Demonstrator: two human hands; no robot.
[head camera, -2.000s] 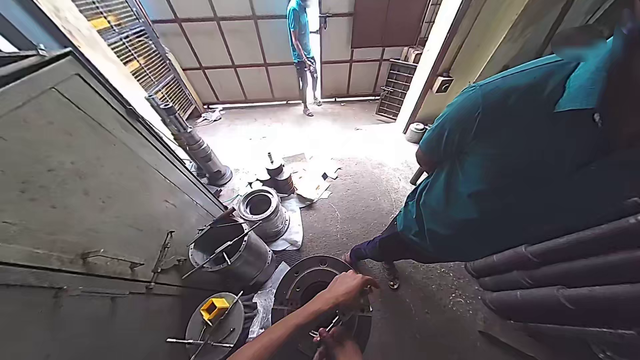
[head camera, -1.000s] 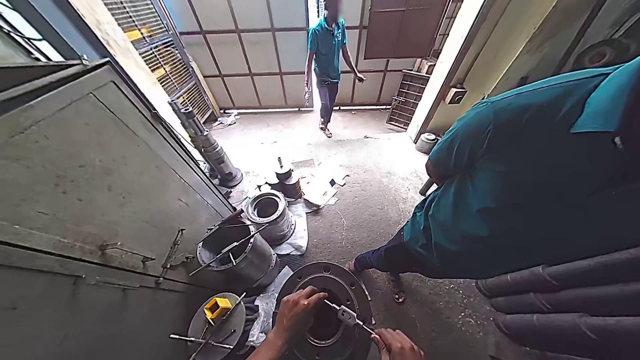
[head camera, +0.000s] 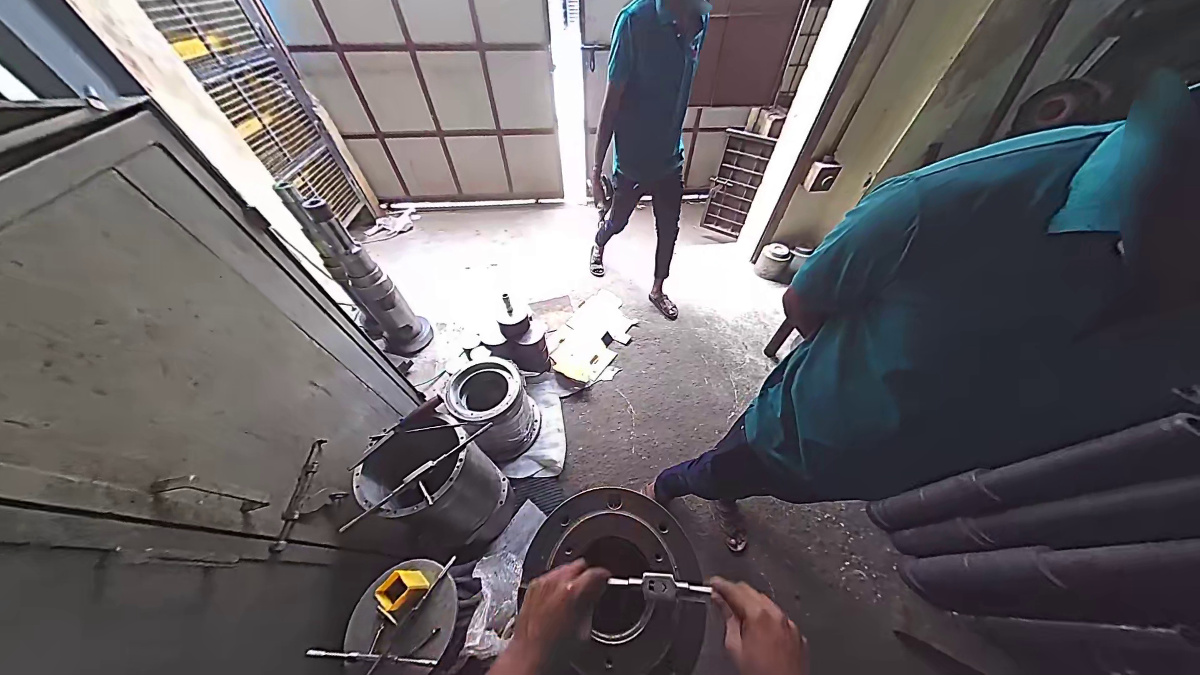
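Observation:
A tap wrench (head camera: 659, 587) with a square centre block lies level between my two hands, above the central bore of a round metal flange (head camera: 614, 506) with bolt holes around its rim. At its left end, my left hand (head camera: 561, 605) has its fingers closed on the handle. My right hand (head camera: 757, 626) holds the tip of the other handle between thumb and fingers. Whether a tap sits in the block cannot be seen.
Left of the flange, a round plate (head camera: 354, 623) carries a yellow square block (head camera: 401, 592) and rods. Beyond stand a large metal cylinder (head camera: 469, 497) with a tap wrench across it and a smaller flanged cylinder (head camera: 525, 427). A co-worker (head camera: 919, 328) stands close at right, near dark pipes (head camera: 1041, 469); another person (head camera: 652, 112) is farther off.
The wrench has gone from slanted to level, with both hands at its ends. The far person has stepped nearer. Two seconds ago my hands were close together over the flange.

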